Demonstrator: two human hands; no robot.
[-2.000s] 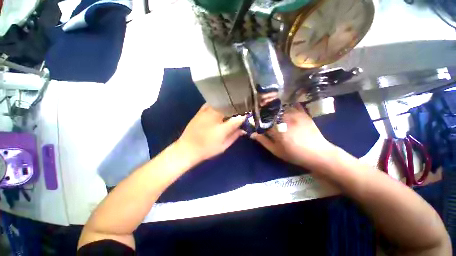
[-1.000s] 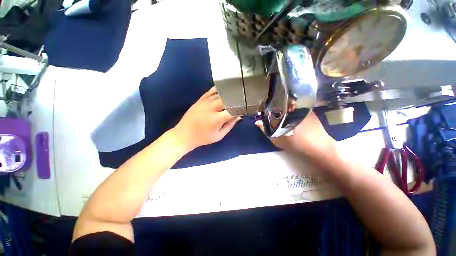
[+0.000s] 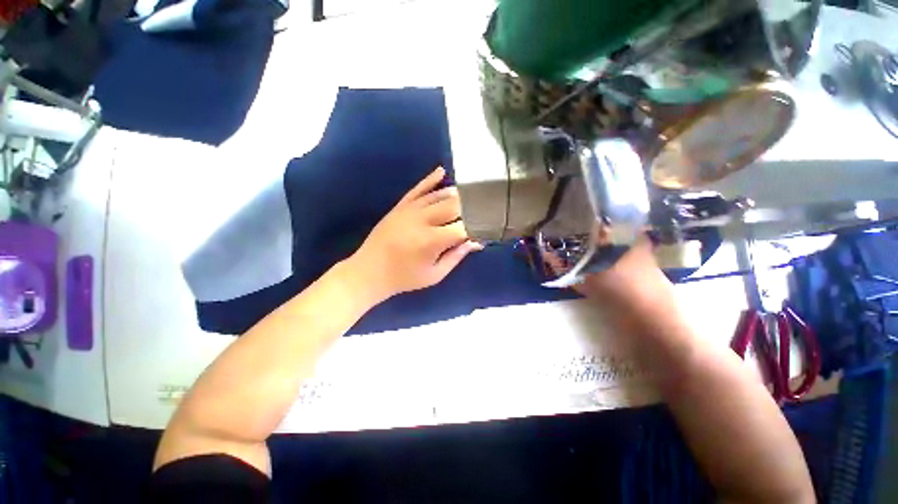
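Note:
A navy garment panel (image 3: 369,157) lies on the white sewing table under the machine, with a pale blue-grey piece (image 3: 246,246) showing at its left. My left hand (image 3: 418,236) lies flat on the panel, fingers together, left of the needle area. My right hand (image 3: 625,276) is mostly hidden behind the chrome guard (image 3: 615,187); its fingers cannot be seen. The cream machine head (image 3: 482,202) with a dark thread down it stands over the cloth. The needle is hidden.
Red-handled shears (image 3: 778,354) lie at the right, near bundled navy cloth (image 3: 837,305). The gold-rimmed dial (image 3: 724,138) is on the machine. Navy cut panels (image 3: 197,74) lie at upper left. A purple box (image 3: 25,276) and a slim purple bar (image 3: 80,302) are at far left. Ruler markings run along the table front.
Over the two seconds the panel has shifted up and left relative to the table's front edge, uncovering ruler markings. The right hand is now more hidden by the guard. The whole view has also shifted.

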